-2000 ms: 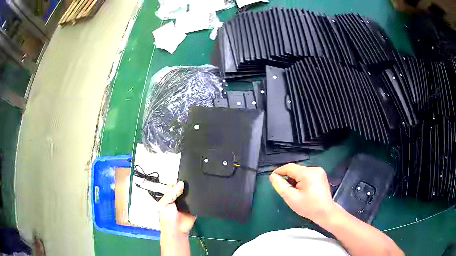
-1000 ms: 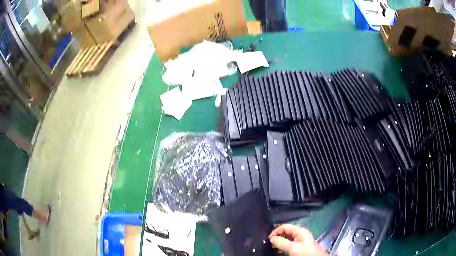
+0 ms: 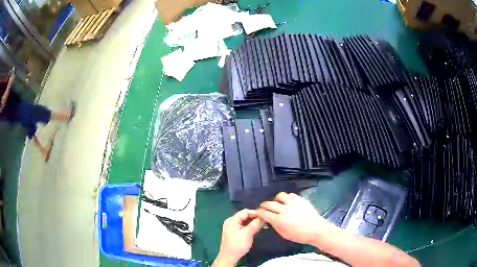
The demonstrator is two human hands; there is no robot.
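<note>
My left hand and my right hand are close together at the bottom centre, fingertips nearly touching. Their fingers are pinched on something small, too hidden to tell. A dark panel lies under and behind my hands, mostly covered. Several black panels lie overlapped just beyond them. Long fanned rows of black panels stand to the right. Another black panel with a rounded-square outline lies at lower right. Black cables lie on a white sheet at left.
A clear plastic bag with dark contents lies left of the panels. White scraps lie at the far left. A blue crate is beside the bench edge. A person is in the aisle. A carton is far right.
My left hand has come into view beside my right hand. The held panel has gone lower and is mostly covered. The view has tilted down, and the person in the aisle shows more fully.
</note>
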